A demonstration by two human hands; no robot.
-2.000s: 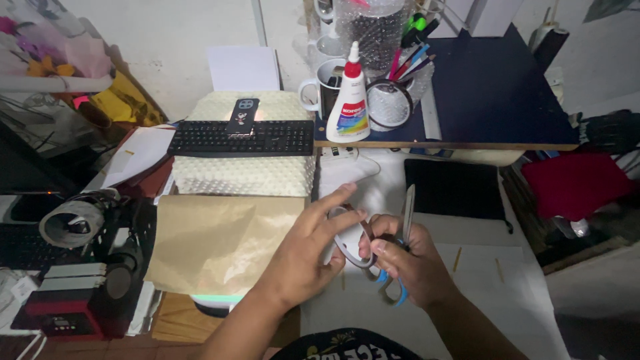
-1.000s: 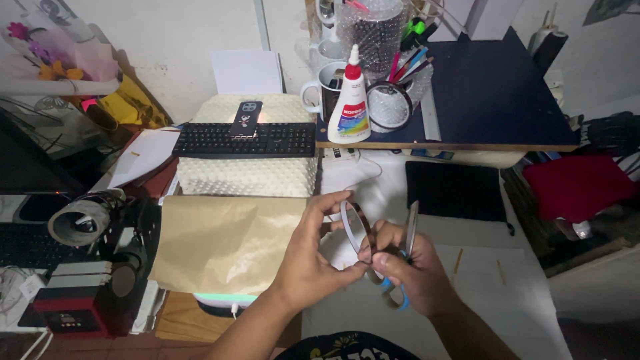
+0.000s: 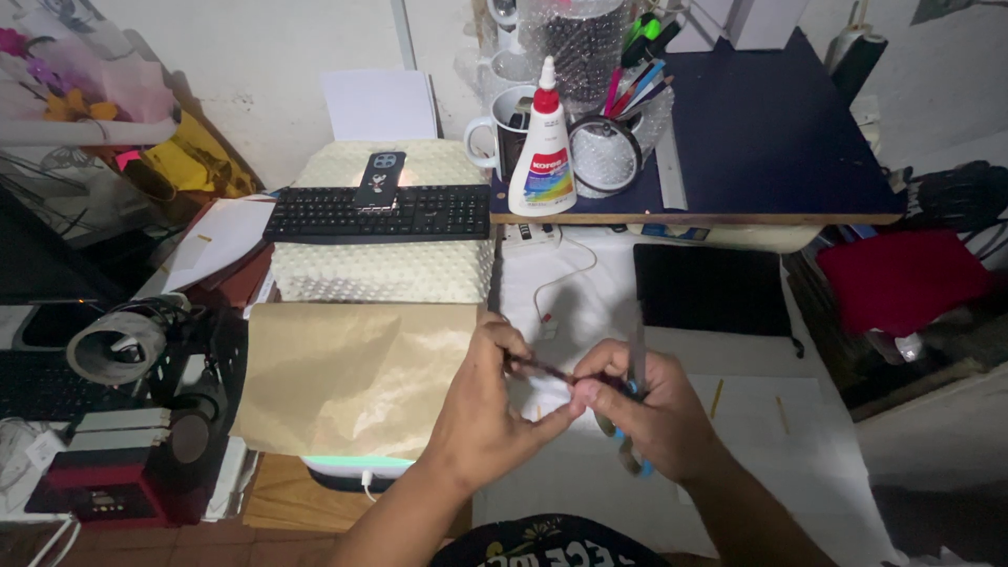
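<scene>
My left hand pinches one end of a thin dark strip or band, seen edge-on and blurred. The fingertips of my right hand meet it at the strip's other end. Scissors with blue and grey handles are also held in my right hand, their blades pointing up and away from me. Both hands are over the white-covered table. What exactly the strip is cannot be told.
Ahead stand a white glue bottle, a mug and a dark blue shelf. A black pouch lies at the right. Brown paper, a keyboard and a phone are at the left.
The object between my hands showed a pale, rounded face earlier; now it is turned edge-on as a thin dark line. The scissors remain in my right hand.
</scene>
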